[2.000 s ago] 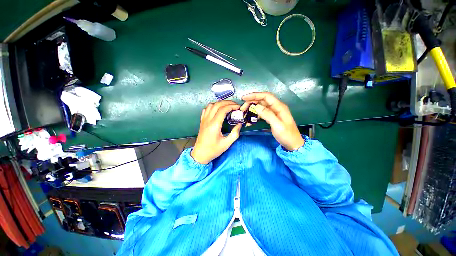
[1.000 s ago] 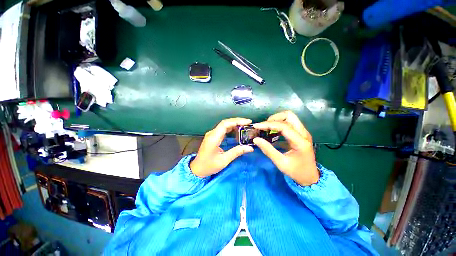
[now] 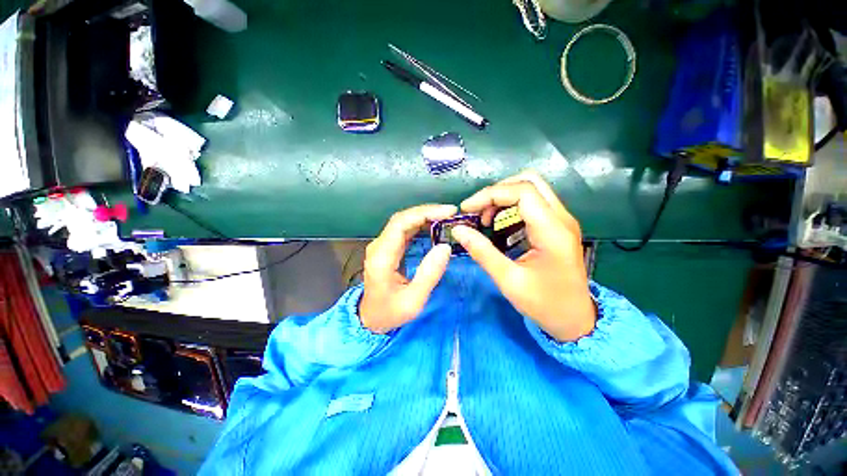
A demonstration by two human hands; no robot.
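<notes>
My left hand [image 3: 401, 270] grips the left side of a small dark watch case [image 3: 446, 232] with a shiny rim, just off the front edge of the mat. My right hand [image 3: 539, 256] has its thumb on the case's inner face and fingers at its upper edge. A dark part with a yellowish area [image 3: 508, 223] shows under my right fingers, beside the case; whether it joins the case cannot be told. The fingers partly hide both parts.
On the green mat [image 3: 279, 163] lie a silvery-blue cover [image 3: 443, 153], a second watch unit [image 3: 358, 112], a marker pen [image 3: 450, 102], tweezers [image 3: 423, 65], a thin ring [image 3: 324, 172] and a tape roll [image 3: 564, 65]. White cloth [image 3: 172, 149] is left, a blue soldering station [image 3: 698, 93] right.
The view has shifted. My right thumb has moved onto the inside of the case. The dark part with the yellowish area shows more clearly beside the case.
</notes>
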